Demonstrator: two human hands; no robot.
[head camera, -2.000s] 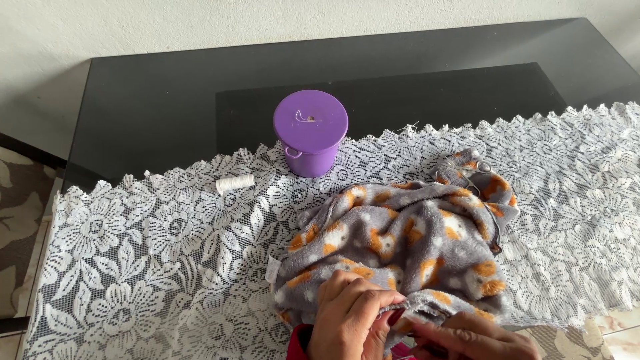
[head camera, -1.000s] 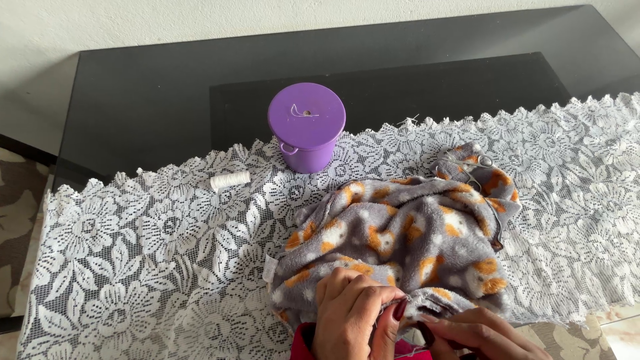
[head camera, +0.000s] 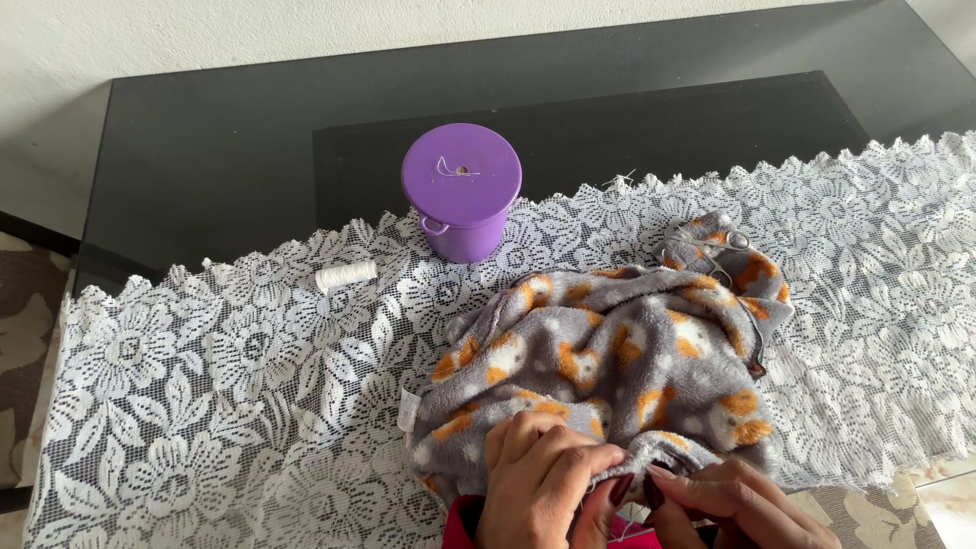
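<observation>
A grey fleece cloth (head camera: 610, 351) with orange and white animal figures lies bunched on the white lace tablecloth (head camera: 229, 404). My left hand (head camera: 541, 473) pinches its near folded edge between thumb and fingers. Close beside it, my right hand (head camera: 732, 499) has thumb and forefinger together at the same edge; whether it holds a needle cannot be made out. Pale thread hangs below the hands. Small metal scissors (head camera: 713, 252) rest on the far right part of the fleece. A white thread spool (head camera: 347, 276) lies to the left.
Behind the fleece stands a purple lidded container (head camera: 461, 179) with a bit of white thread on its lid. The black glass tabletop (head camera: 221, 137) reaches back to a pale wall. Patterned upholstery (head camera: 862, 518) shows below the near table edge.
My right hand has shifted slightly in relation to the left at the fleece edge. The left hand keeps its hold on the fleece.
</observation>
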